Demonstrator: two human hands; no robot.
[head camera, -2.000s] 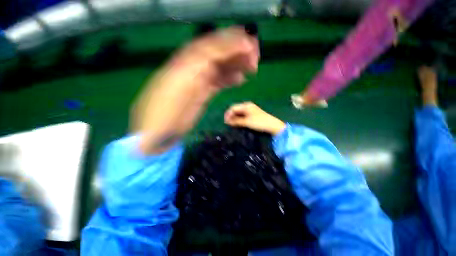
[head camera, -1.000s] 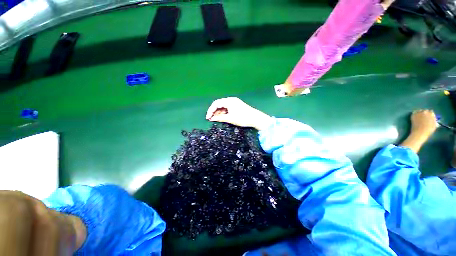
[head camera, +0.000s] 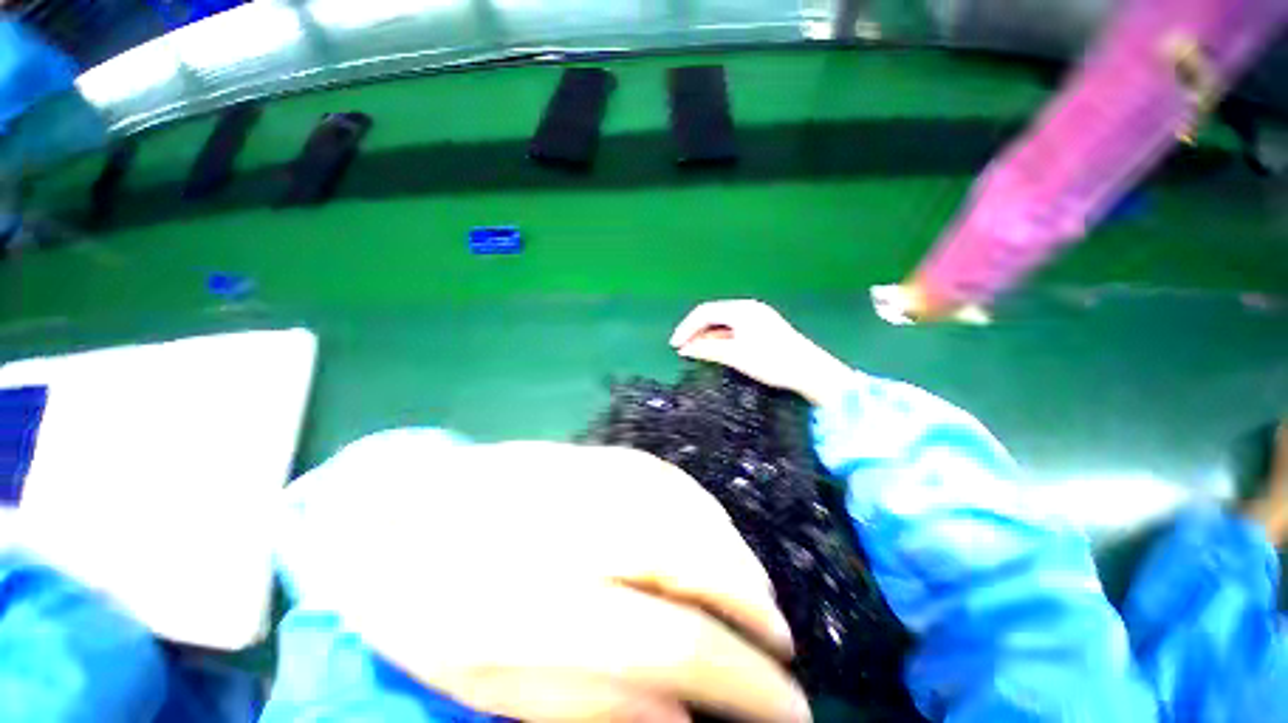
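Observation:
The pile of black parts (head camera: 763, 494) lies dark and glinting in front of me, partly hidden by my left hand. My left hand (head camera: 593, 579) is large, overexposed and blurred, close to the camera over the pile's left side; its fingertips are not clear. My right hand (head camera: 735, 339) is at the pile's top edge with thumb and forefinger curled together; I cannot tell if a part is between them. One small blue board (head camera: 496, 240) lies on the green belt (head camera: 396, 283) beyond the pile, and another blue board (head camera: 230, 285) lies further left.
Flat black rectangular items (head camera: 572, 119) lie along the far shadowed lane. The pink-wrapped post (head camera: 1045, 184) slants at the upper right on a pale foot. A white foam sheet (head camera: 170, 480) with a blue block (head camera: 20, 441) is at left. Neighbours' blue sleeves show at both sides.
My left hand has moved from the lower left corner rightward over the pile. The view has shifted, so the boards, black items and post appear further right. My right hand keeps its curled pose.

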